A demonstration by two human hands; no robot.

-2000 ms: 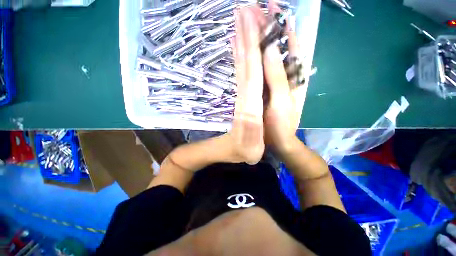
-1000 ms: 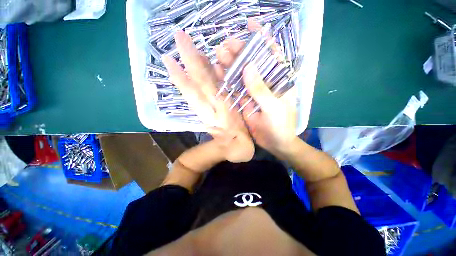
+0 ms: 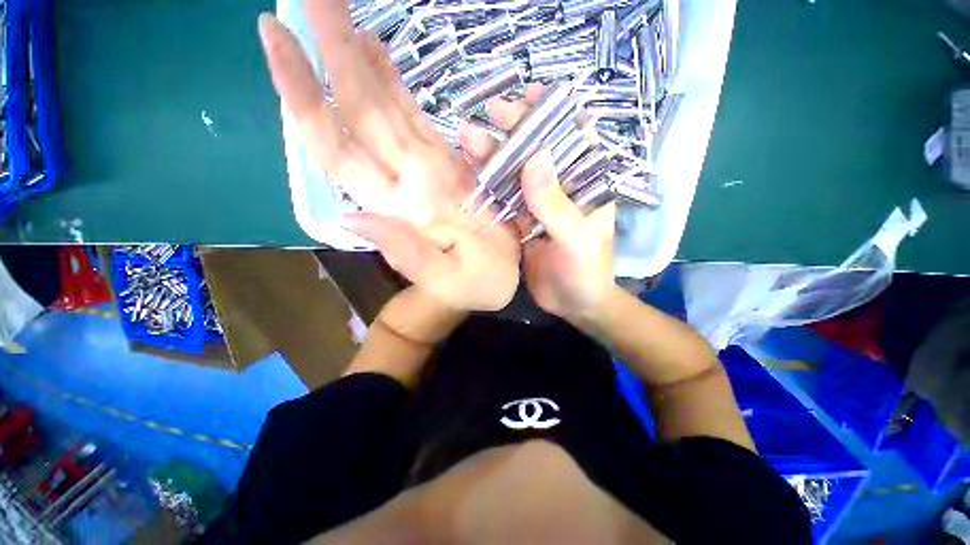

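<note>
The white plastic tub (image 3: 688, 192) is heaped with silver cylinders (image 3: 468, 80) with thin rods. My right hand (image 3: 564, 229) holds several silver cylinders (image 3: 542, 122) side by side over the tub, thumb across them, their thin rods pointing down-left towards my left palm. My left hand (image 3: 399, 176) is open over the left part of the tub, palm up and fingers spread, holding nothing. Its heel is close to the rod ends; whether they touch is unclear. My fingers under the held cylinders are partly hidden.
A blue parts basket (image 3: 48, 106) stands at the bench's left end. A small clear box (image 3: 959, 128) is cut off at right. A clear plastic bag (image 3: 840, 266) hangs at the bench edge. Below are a blue tray (image 3: 195, 309) of parts, a cardboard box (image 3: 261, 309) and a blue bin (image 3: 840, 490).
My hands were pressed together two seconds ago, then opened. Since one second ago my left hand has moved left and spread its fingers wider. My right hand still holds the cylinders.
</note>
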